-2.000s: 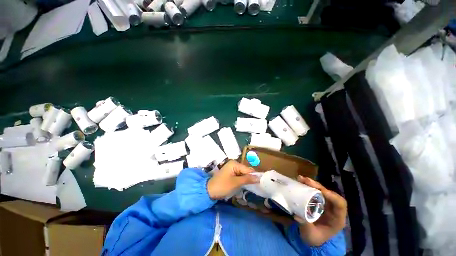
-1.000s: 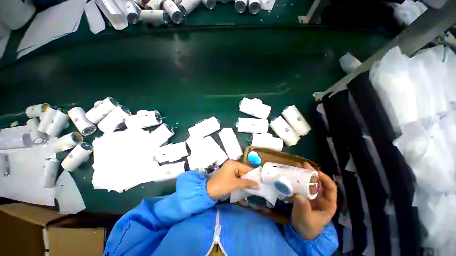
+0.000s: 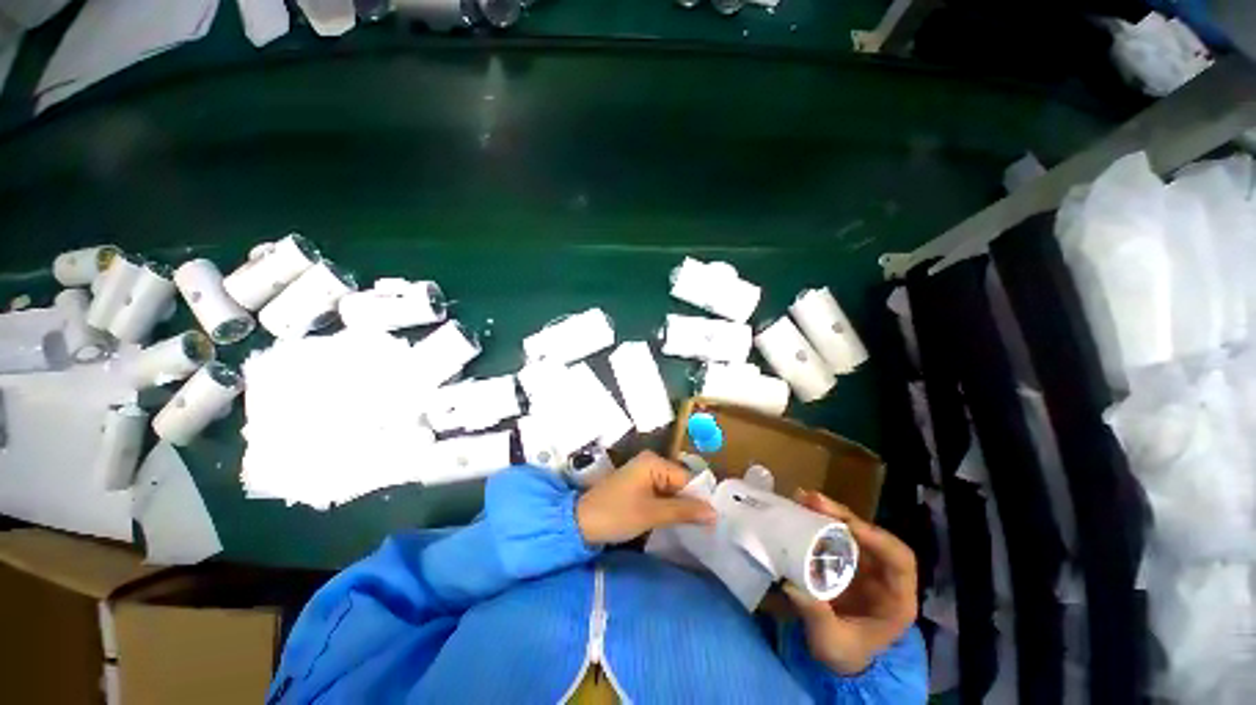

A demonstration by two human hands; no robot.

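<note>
A white cylindrical lamp housing is held in front of my chest, its shiny reflective open end pointing right and down. My right hand grips it around that open end. My left hand pinches a limp white foam sleeve at the housing's other end. The sleeve lies against the housing's lower side; how far it covers the housing cannot be told. Behind the hands is a small open brown carton with a blue-faced round disc at its left corner. The carton's near part is hidden by the hands.
Several white tubes lie loose on the green belt. A pile of white foam sleeves lies left of centre. A large brown carton is at lower left. Black stacked trays topped with white bags are at right.
The housing has turned, with its reflective end now facing down and towards me. The disc seen at its side a second ago no longer shows clearly. The whole view has shifted slightly.
</note>
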